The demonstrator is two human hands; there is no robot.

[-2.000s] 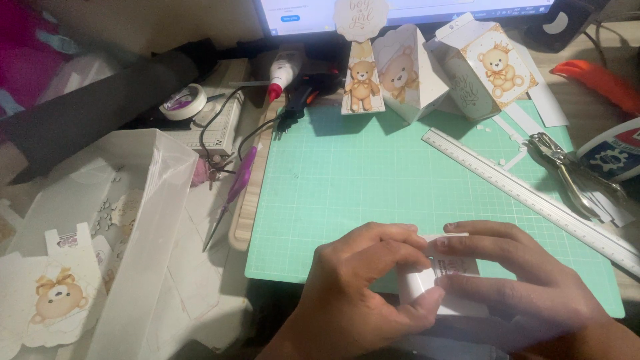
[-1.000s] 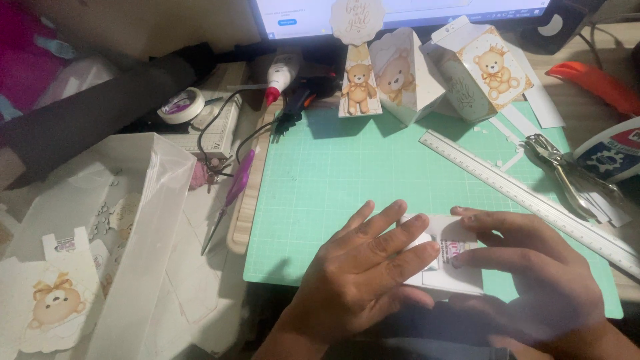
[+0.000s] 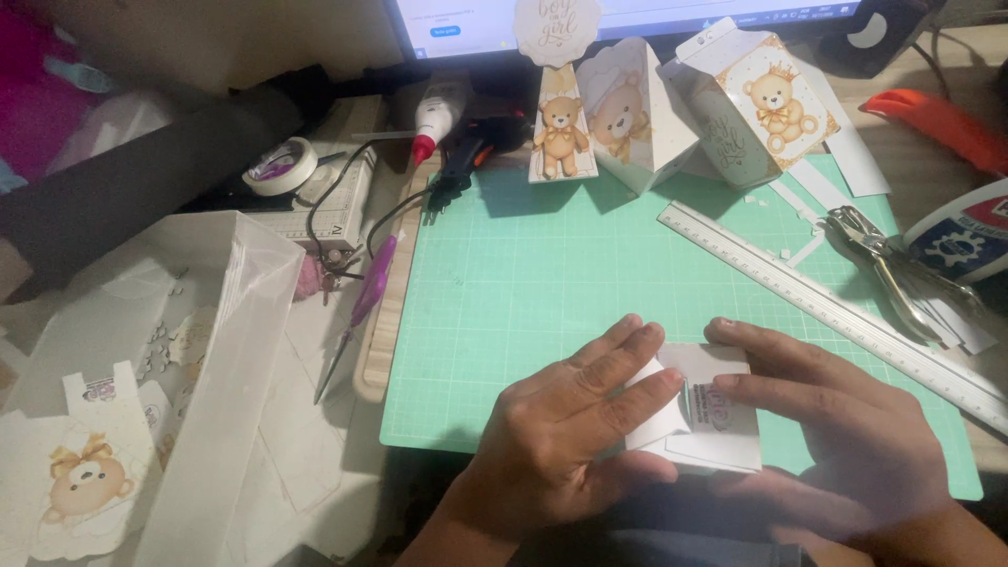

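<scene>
A small white paper box with printed writing on its folded flaps lies between my hands at the near edge of the green cutting mat. My left hand grips its left side, the thumb low and the index finger resting on a flap. Around the right side curls my right hand, two fingertips on the top face and upper edge; its thumb is partly hidden. Behind, at the mat's far edge, stand a narrow bear-print box, a cone-like bear box and a milk-carton-shaped box.
A metal ruler and a metal hole punch lie at right, near a white bottle. Purple-handled scissors, a glue gun and a red-capped glue bottle are left. A translucent bin holds printed cutouts. A monitor stands behind.
My left hand's fingers have shifted over the box's flaps, and a flap now stands partly raised under the index finger. My right hand stays at the box's right side.
</scene>
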